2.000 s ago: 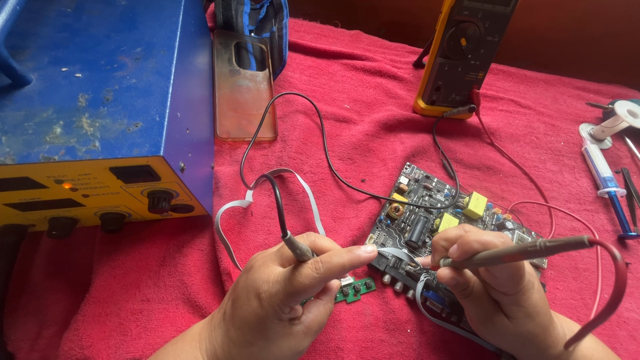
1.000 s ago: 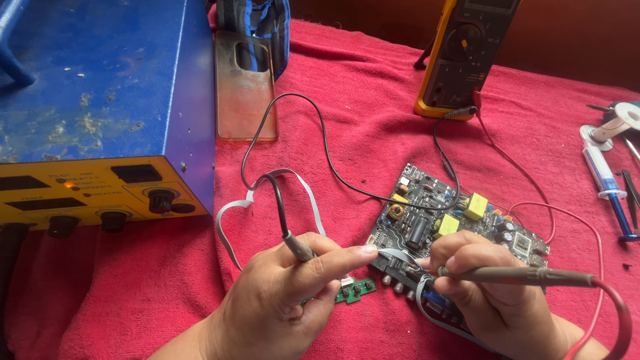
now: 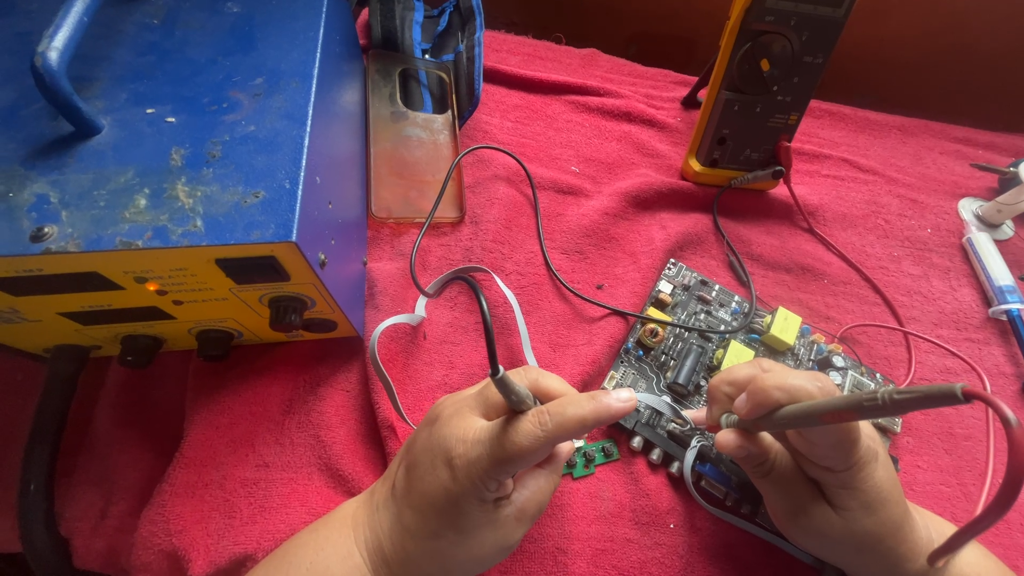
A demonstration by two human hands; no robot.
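My left hand [image 3: 488,464] holds the black-lead multimeter probe [image 3: 512,390], its index fingertip touching the grey ribbon cable [image 3: 658,403] over the left edge of a populated circuit board [image 3: 686,320]. In my right hand [image 3: 800,448] is the red-lead probe [image 3: 856,406], held roughly level above the board's front part; a finger of that hand reaches to the ribbon cable. Both probe tips are hidden or unclear. A small green button board [image 3: 590,458] lies partly behind my left hand. The yellow-cased multimeter [image 3: 756,88] stands behind, with both leads plugged in.
At the left stands a blue and yellow soldering station [image 3: 184,296] with an orange light lit. A clear phone case [image 3: 416,144] and a black-and-blue strap item [image 3: 464,56] lie beside it. A syringe [image 3: 992,272] and a spool [image 3: 988,214] are at the right edge. Red cloth [image 3: 264,472] covers the table.
The red-lead probe in my right hand has tilted slightly, and its cable has shifted at the right. My left hand looks unmoved.
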